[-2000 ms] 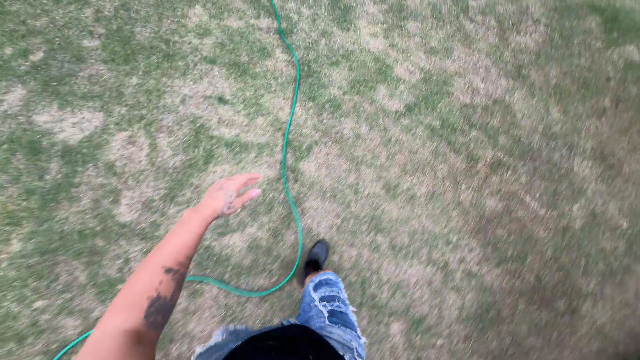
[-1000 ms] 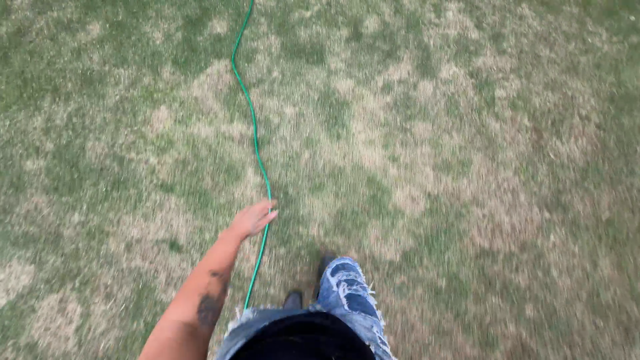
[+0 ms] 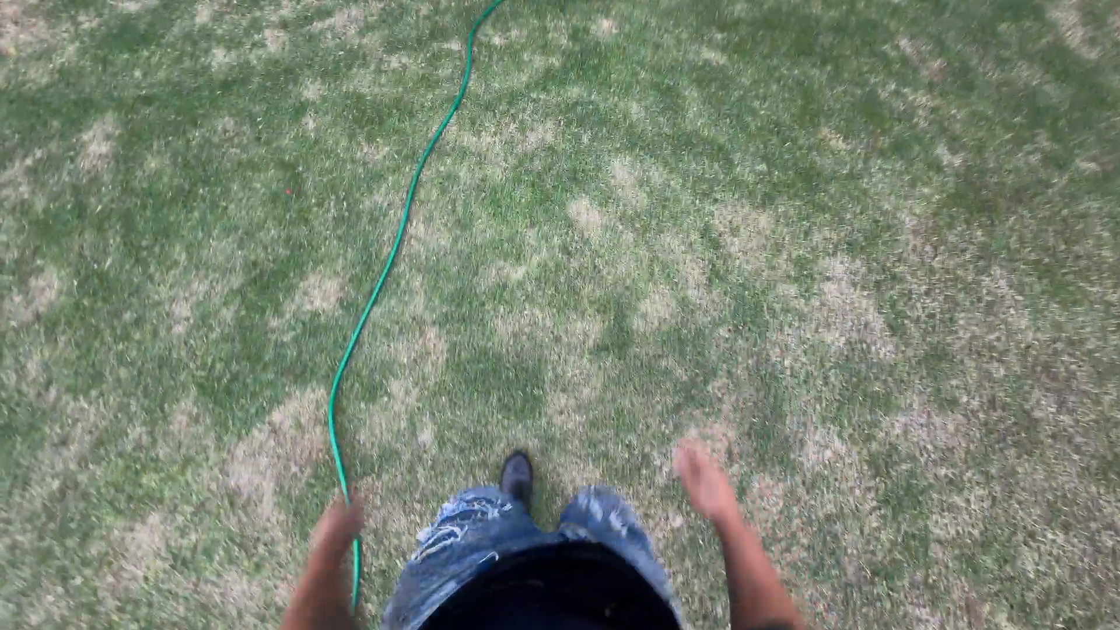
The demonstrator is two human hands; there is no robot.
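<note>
A thin green garden hose [image 3: 409, 197] lies on the grass, running in a gentle curve from the top middle down to the lower left. My left hand [image 3: 339, 523] is at the lower left, blurred, and overlaps the hose in the view; whether its fingers are apart or closed does not show. At the lower right my right hand [image 3: 700, 477] hangs above the grass, also blurred, with no object visible in it. Between the hands are my ripped blue jeans [image 3: 477, 525] and one dark shoe [image 3: 517, 477].
Patchy lawn [image 3: 612, 262], green with dry tan spots, spreads all around. The hose crosses the ground left of my feet and runs out of view at the top.
My right hand has come into view at the lower right. My left hand has dropped toward the bottom edge. The view has moved over the lawn.
</note>
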